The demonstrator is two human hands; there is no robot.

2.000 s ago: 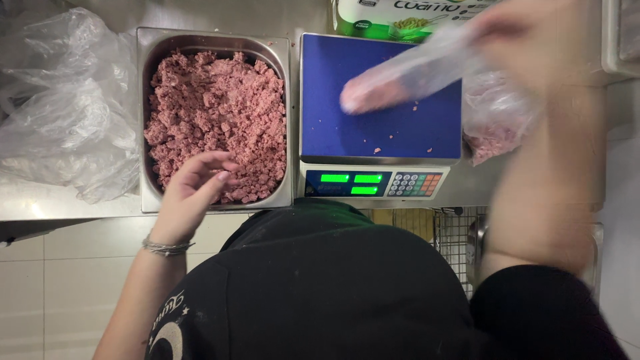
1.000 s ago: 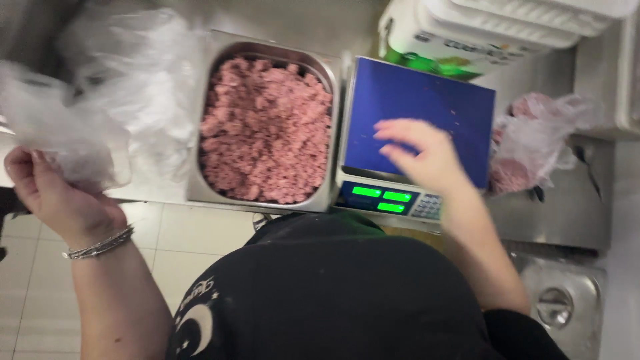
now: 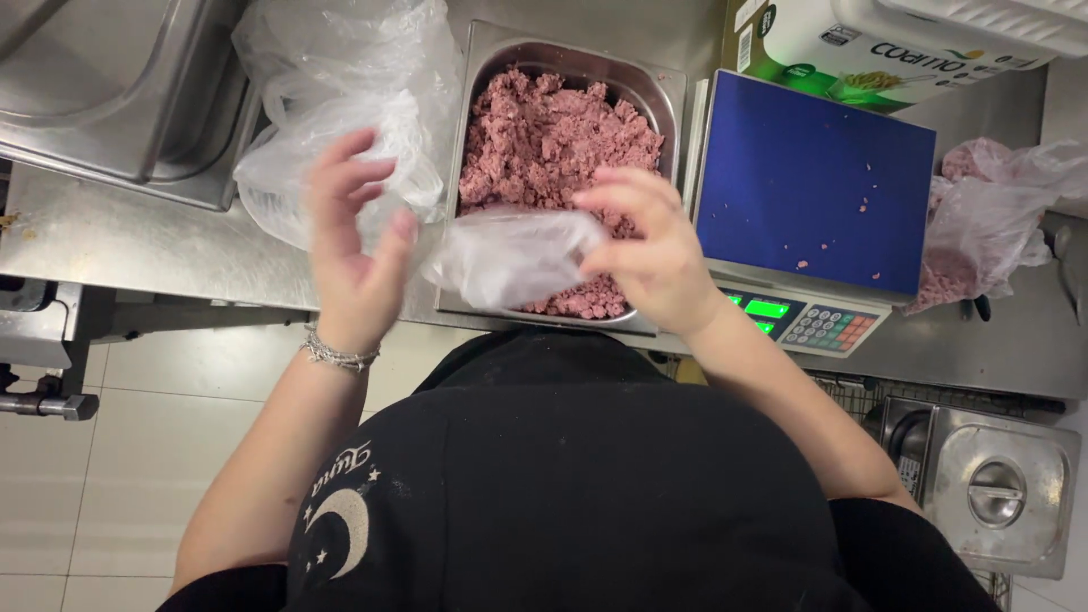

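My right hand (image 3: 650, 246) grips the edge of a clear plastic bag (image 3: 518, 255), which hangs over the near part of a steel pan (image 3: 671, 102) of ground meat (image 3: 552, 140). To the left, my left hand (image 3: 357, 229) is raised with its fingers apart and holds nothing; it is slightly blurred. Behind it lies a heap of clear plastic bags (image 3: 365, 68). Right of the pan stands a digital scale with a blue platform (image 3: 816, 187), which bears small meat crumbs. Bags of ground meat (image 3: 977, 221) lie just past the scale.
Steel pans (image 3: 93, 93) stand at the upper left. A white and green plastic tub (image 3: 901, 59) is behind the scale. Below the counter at the right is a steel container with a lid (image 3: 994, 493). The counter's near edge (image 3: 170, 289) runs beside my body.
My left hand, at the far left with a plastic bag one second ago, is now near the pan. My right hand has moved from above the scale to the bag over the pan. The view has shifted.
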